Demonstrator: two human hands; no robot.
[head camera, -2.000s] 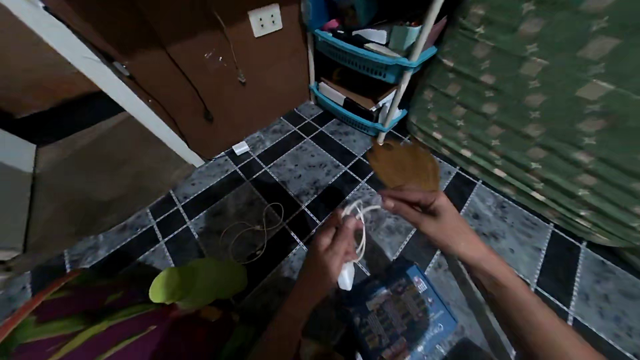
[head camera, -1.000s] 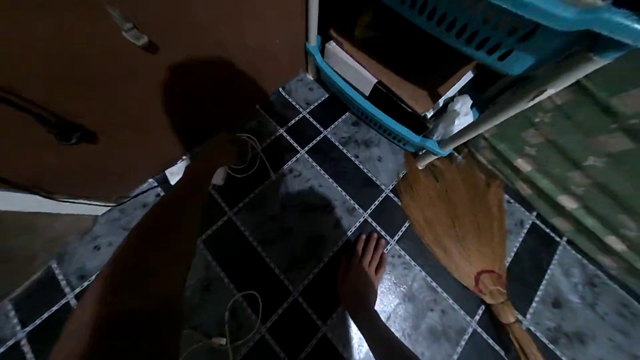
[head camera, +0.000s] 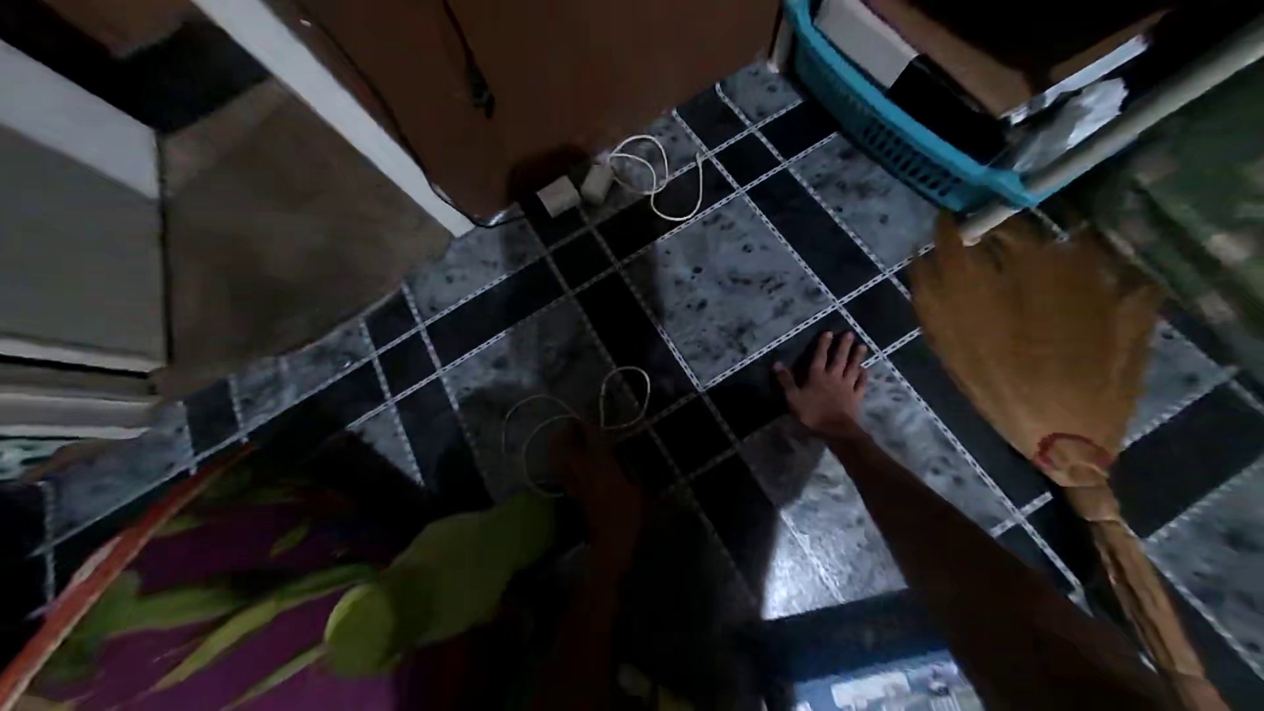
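Note:
My right hand (head camera: 828, 383) rests on the tiled floor with its fingers spread and nothing in it. In deep shadow, my left hand (head camera: 592, 464) is at a loosely looped thin cable (head camera: 533, 434) on the floor; whether its fingers grip the cable cannot be made out. A white charger adapter (head camera: 597, 183) with a coiled white cable (head camera: 681, 212) lies by the brown panel, and beside it is a small white block (head camera: 559, 196).
A straw broom (head camera: 1037, 336) lies at the right, near a blue plastic basket rack (head camera: 889, 148). At the bottom is a blue box (head camera: 869, 642). A green and purple fabric item (head camera: 296, 592) fills the lower left. A black plug (head camera: 481, 94) hangs against the brown panel.
My left hand has moved back from the brown panel to the looped cable. The white coiled cable, in my hands two seconds ago, now lies by the panel. The view has shifted.

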